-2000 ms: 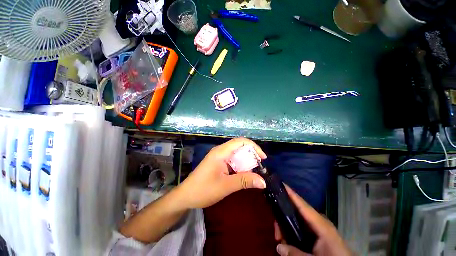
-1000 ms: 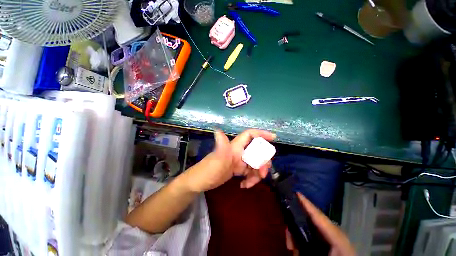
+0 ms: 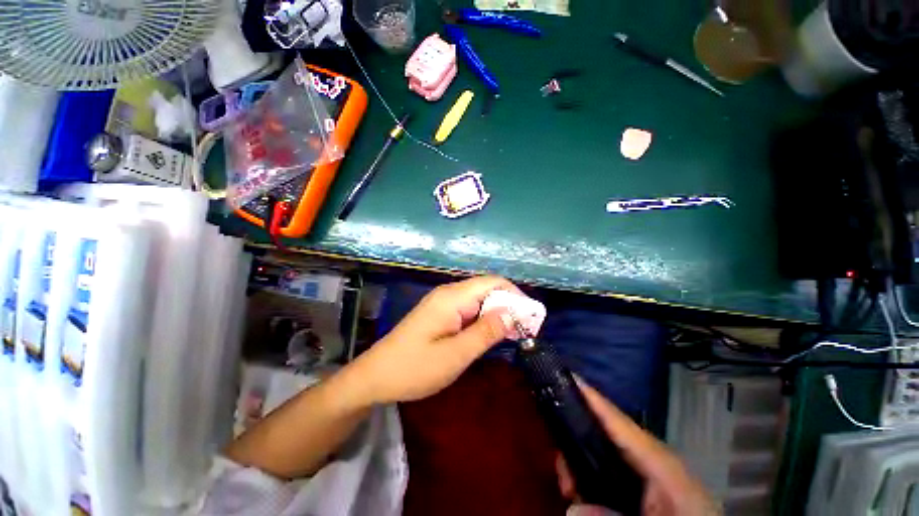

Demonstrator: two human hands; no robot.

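My left hand [image 3: 443, 338] holds a small pale pink-white watch case [image 3: 519, 310] in front of the bench edge, thumb on its face. My right hand [image 3: 630, 454] is shut around a thick black electric screwdriver [image 3: 569, 408], partly cut off at the bottom of the picture. The screwdriver's metal tip meets the lower right part of the case; the exact contact point is too small to tell. A watch module in a white-rimmed frame [image 3: 462, 195] lies on the green mat.
On the green mat [image 3: 544, 227] lie tweezers [image 3: 667, 204], a pale pink plate [image 3: 635, 143], a yellow stick [image 3: 454, 117], pink case parts [image 3: 431, 68], blue-handled cutters [image 3: 472, 58] and an orange multimeter [image 3: 327, 166]. Foam trays [image 3: 151, 333] stand left, black equipment [image 3: 826, 191] right.
One second ago the case lay face up on the open left fingers, with the screwdriver tip beside it. Now the case is turned, my left thumb presses on it, and the tip is at it.
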